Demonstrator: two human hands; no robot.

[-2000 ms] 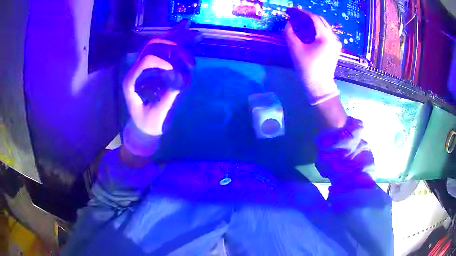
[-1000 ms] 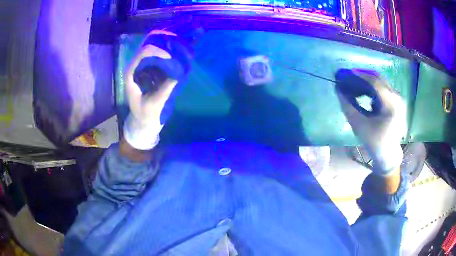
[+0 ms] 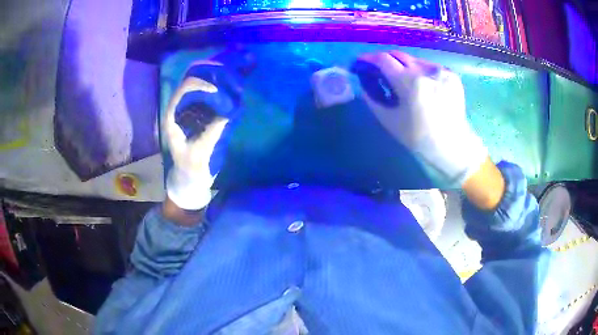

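Observation:
My left hand (image 3: 199, 124), in a white glove with dark palm and fingers, is curled into a ring over the left of the green surface. A dark shape lies at its fingers; I cannot tell whether it is an item or the glove. My right hand (image 3: 416, 108), gloved alike, is closed with its fingertips just right of the small whitish pot (image 3: 333, 86). The thin dark tool seen earlier in its fingers is not distinct now. The pot stands on the green surface (image 3: 498, 111), its round top facing up. The glowing blue circuit board (image 3: 367, 8) is cut off by the top edge.
The dark frame rim (image 3: 288, 33) runs between the board and green surface. Reddish and metallic strips (image 3: 485, 23) stand at the upper right. A pale, worn panel (image 3: 95, 91) is at the left, with a dark bin (image 3: 82, 262) below it. A metal ring (image 3: 592, 124) is at the right edge.
My right hand has left the board, swung out right with a thin dark line at its fingers, then come in beside the pot. The view has tipped down; my left hand stays curled.

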